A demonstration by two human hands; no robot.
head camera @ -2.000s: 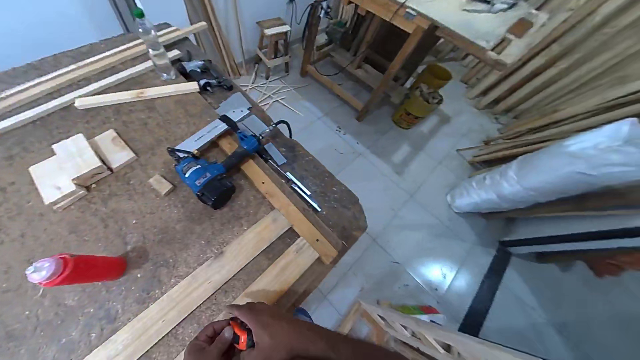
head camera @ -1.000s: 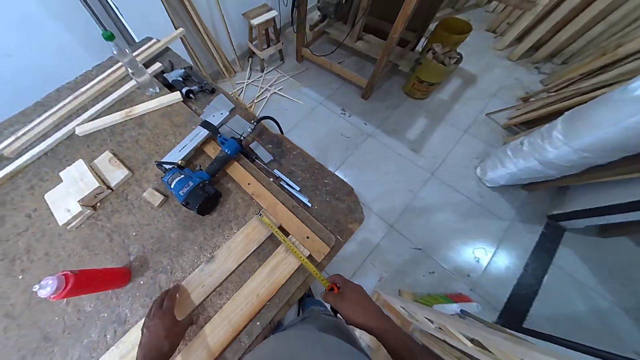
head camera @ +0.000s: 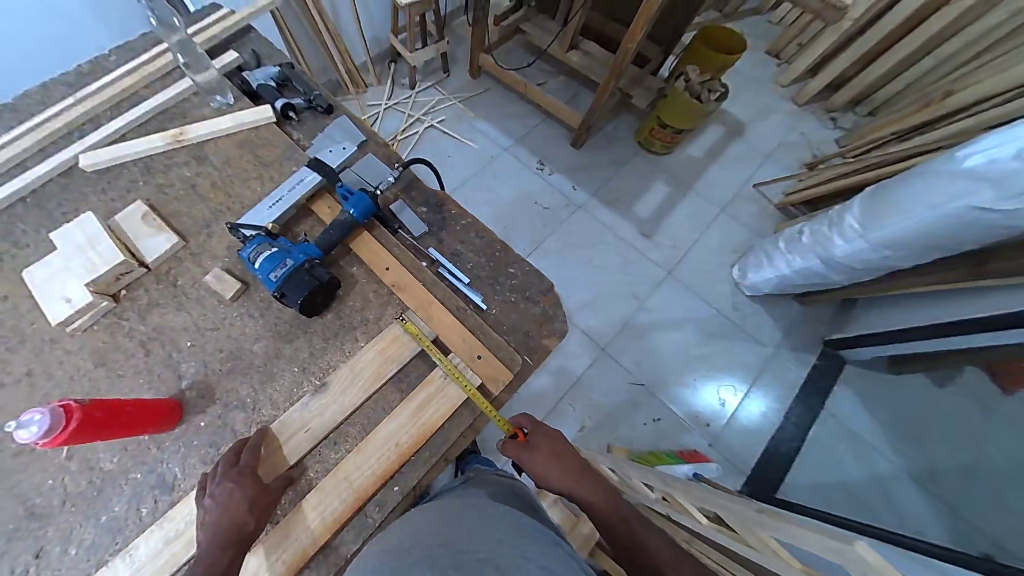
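My right hand point(head camera: 544, 452) grips a tape measure point(head camera: 518, 436) at the front edge of the workbench. Its yellow blade point(head camera: 456, 372) runs up and left across the ends of two wooden boards lying side by side with a gap. My left hand point(head camera: 240, 496) rests on the left board point(head camera: 344, 396), fingers spread. The right board point(head camera: 376, 464) lies nearer the bench edge. Both boards end near a wooden strip point(head camera: 424, 300) with screw holes, fixed or laid along the bench. A blue pneumatic nailer point(head camera: 296, 268) lies across that strip's far part.
On the workbench point(head camera: 160, 352) are a red squeeze bottle point(head camera: 120, 422), wood offcuts point(head camera: 80, 260), a small block point(head camera: 224, 284), long battens point(head camera: 176, 138), metal staple strips point(head camera: 460, 280) and a clear bottle point(head camera: 188, 56). A wooden frame point(head camera: 680, 512) stands at lower right. Yellow buckets point(head camera: 680, 112) stand on the floor.
Two seconds ago both hands were together at the tape measure. Its blade has since been drawn out over the board ends, and my left hand has moved onto the left board.
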